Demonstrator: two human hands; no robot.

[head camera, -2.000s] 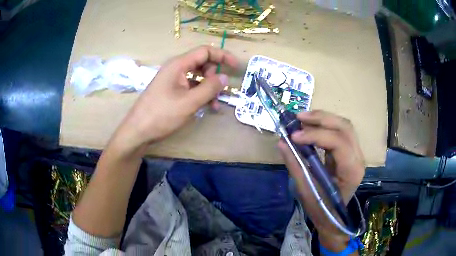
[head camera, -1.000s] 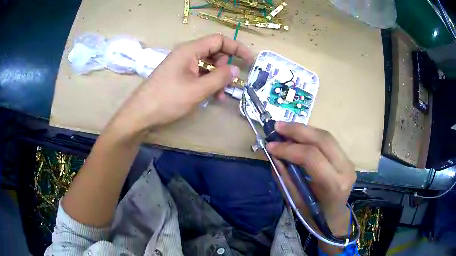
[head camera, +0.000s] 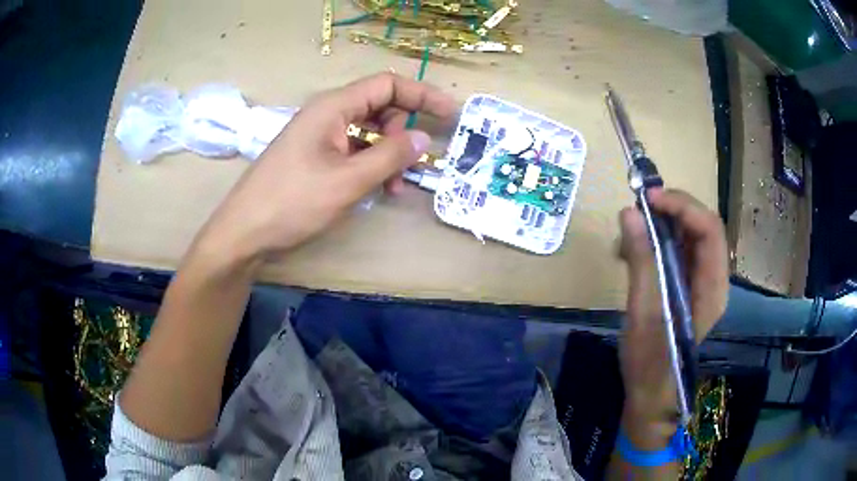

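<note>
My left hand [head camera: 324, 164] holds a brass contact strip [head camera: 365, 134] between thumb and fingers, its far end at the left side of the white socket housing [head camera: 512, 224]. A green wire lead [head camera: 422, 68] runs up from behind my fingers. The housing lies open on the mat, with a green circuit board [head camera: 532, 181] and a dark block [head camera: 475, 148] inside. My right hand [head camera: 678, 254] holds the soldering iron [head camera: 648, 175], tip up, right of the housing and not touching it. A pale tube runs along the iron.
A tan cardboard mat [head camera: 329, 272] lies under the work. A crinkled clear bag [head camera: 193, 122] extends left of my left hand. Brass strips with green wires [head camera: 432, 26] lie at the mat's top. Parts bins flank my lap. A debris-strewn tray [head camera: 761, 178] with a dark block is at right.
The soldering iron in my right hand has left the housing's left side and moved right, onto open mat. My left hand still holds the brass strip. The view has shifted slightly.
</note>
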